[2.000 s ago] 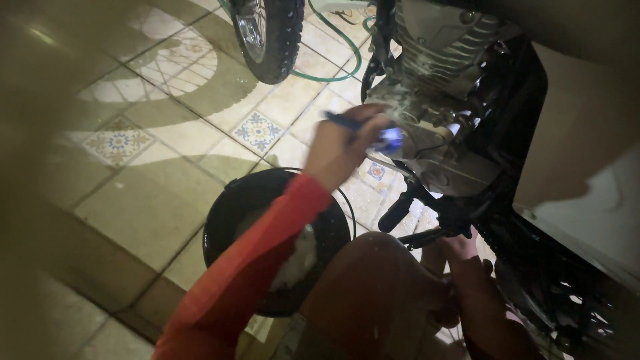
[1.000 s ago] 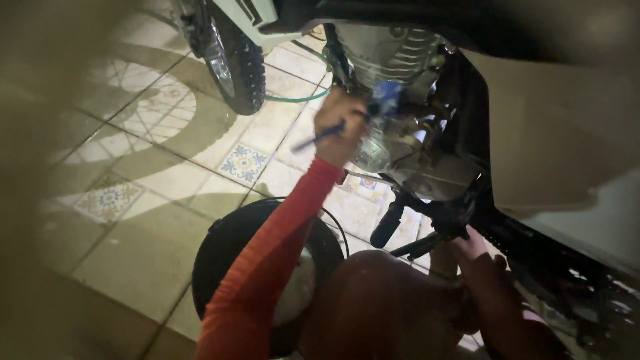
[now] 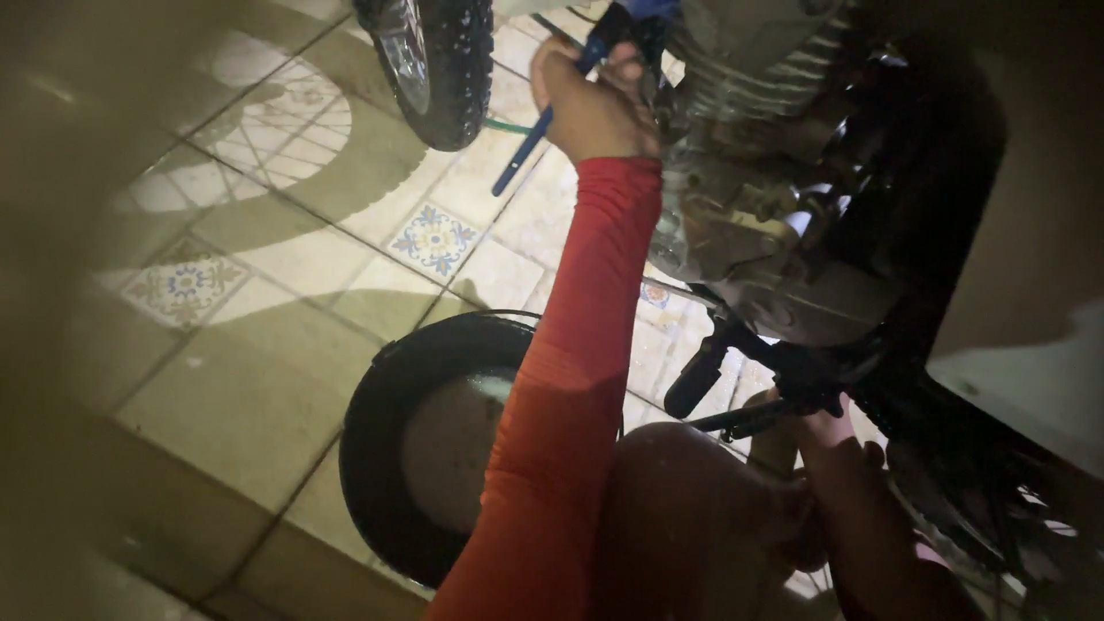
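My left hand (image 3: 599, 103), at the end of a red sleeve, is closed around the blue handle (image 3: 522, 151) of a brush. Its dark and blue head (image 3: 625, 30) is beside the front of a motorcycle's finned engine (image 3: 776, 78), at the top edge. Below, a black bucket (image 3: 375, 466) stands partly behind the sleeve, with cloudy liquid showing inside. At lower right, near the black foot peg (image 3: 694, 379), a bare limb (image 3: 832, 457) lies in shadow; whether it is my right hand or a foot cannot be told.
The knobby front tyre (image 3: 457, 78) is at the top, with a green hose (image 3: 507, 126) on the tiled floor near it. A bare knee (image 3: 673, 483) is right of the bucket. A pale side panel (image 3: 1018, 388) fills the right side, and a blurred edge covers the far left.
My left hand has moved forward with the brush, from low on the engine to its front upper side. The limb at lower right has stayed by the foot peg.
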